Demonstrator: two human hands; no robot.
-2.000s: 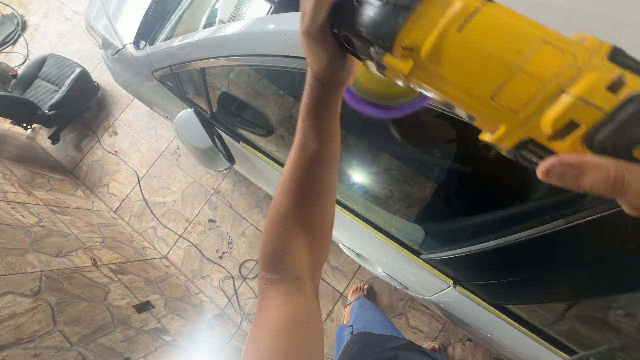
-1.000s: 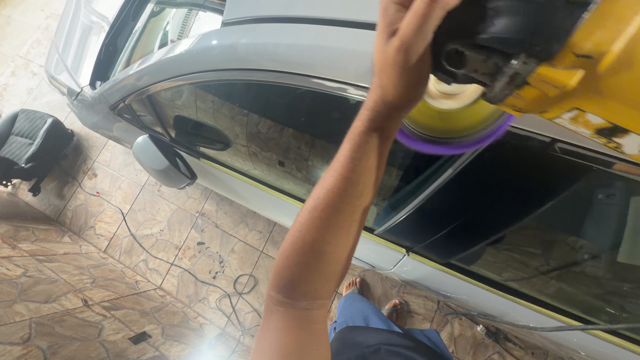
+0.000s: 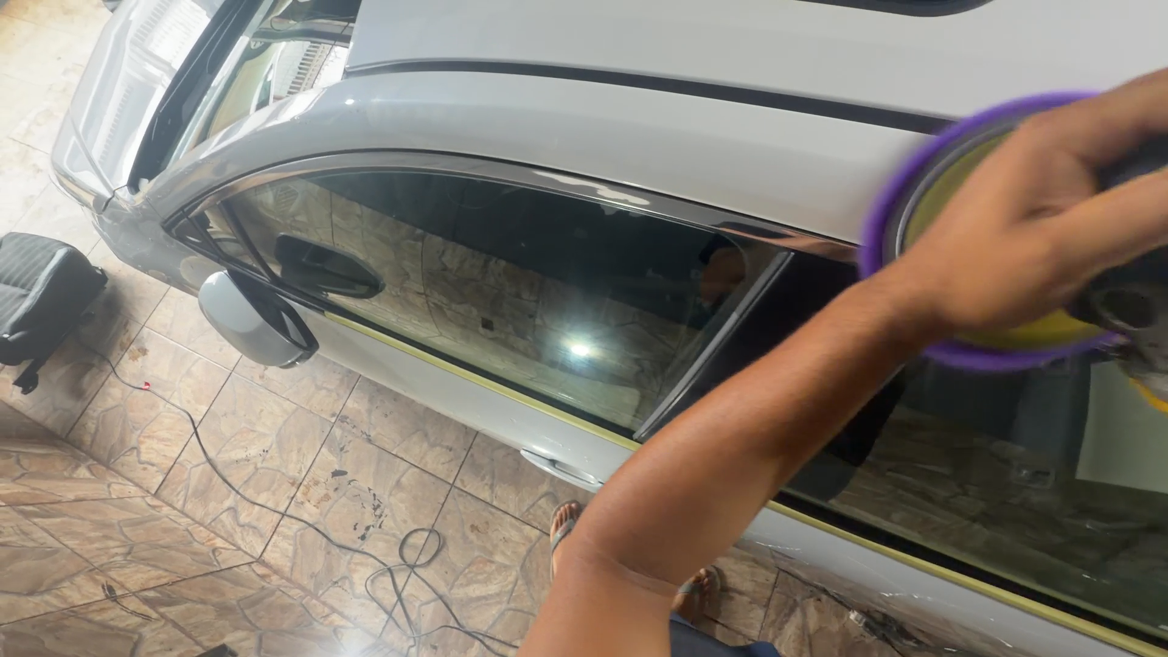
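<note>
My left hand (image 3: pixel 1022 219) reaches across to the right edge, gripping the dark head of a polisher, its fingers partly cut off by the frame. Beneath it, the polisher's round pad (image 3: pixel 881 219) with a purple rim and yellow face lies over the roof edge and rear side window of a silver car (image 3: pixel 639 109). Only a bit of the tool's yellow body (image 3: pixel 1148 394) shows. The front side window (image 3: pixel 511 274) is left of my forearm. Yellow-green tape (image 3: pixel 474 372) runs along the lower window line. My right hand is out of view.
A grey side mirror (image 3: pixel 251 319) sticks out from the door. A dark cable (image 3: pixel 301 520) loops over the tiled floor (image 3: pixel 401 456). A loose car seat (image 3: pixel 41 292) stands at the far left. My sandalled feet (image 3: pixel 564 525) are beside the car.
My left hand and the polisher have moved right, toward the rear of the car. My right hand, seen on the tool two seconds ago, is out of view. More of the roof shows.
</note>
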